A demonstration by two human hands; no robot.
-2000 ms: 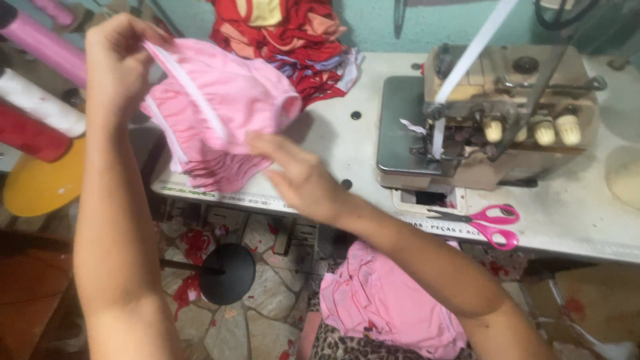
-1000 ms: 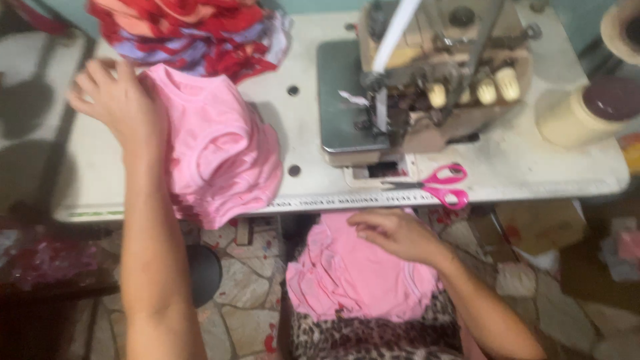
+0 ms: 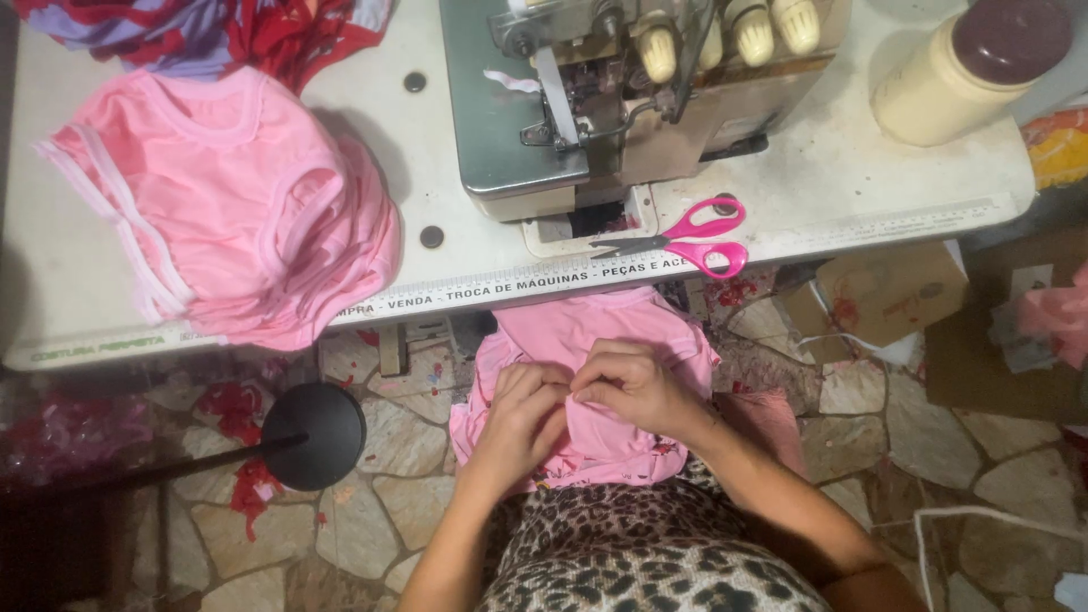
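Note:
Pink cloth pieces [image 3: 633, 319] lie on the lap, over a leopard-print garment [image 3: 646, 552]. My left hand [image 3: 527, 416] and my right hand [image 3: 633, 382] meet over them, fingertips nearly touching, each pinching pink fabric between thumb and fingers. On the white table at the left rests a stack of pink panties [image 3: 212, 195] with pale elastic edging. An overlock sewing machine [image 3: 586, 93] stands beyond my hands, a white tape running down to its presser foot. Pink-handled scissors [image 3: 705, 242] lie at the table's front edge, to the right of the machine's opening.
Red and lilac fabric pieces [image 3: 195, 38] lie behind the pink stack. A cream jar with a dark lid [image 3: 918, 93] stands at the table's right. Below are a round black pad on a rod [image 3: 314, 438], cardboard [image 3: 888, 297], a white cord [image 3: 977, 512] and red scraps on the stone floor.
My left hand has left the pink stack on the table and come down to the cloth on the lap. My right hand, earlier at that stack, now pinches the lap cloth beside it. The view has shifted.

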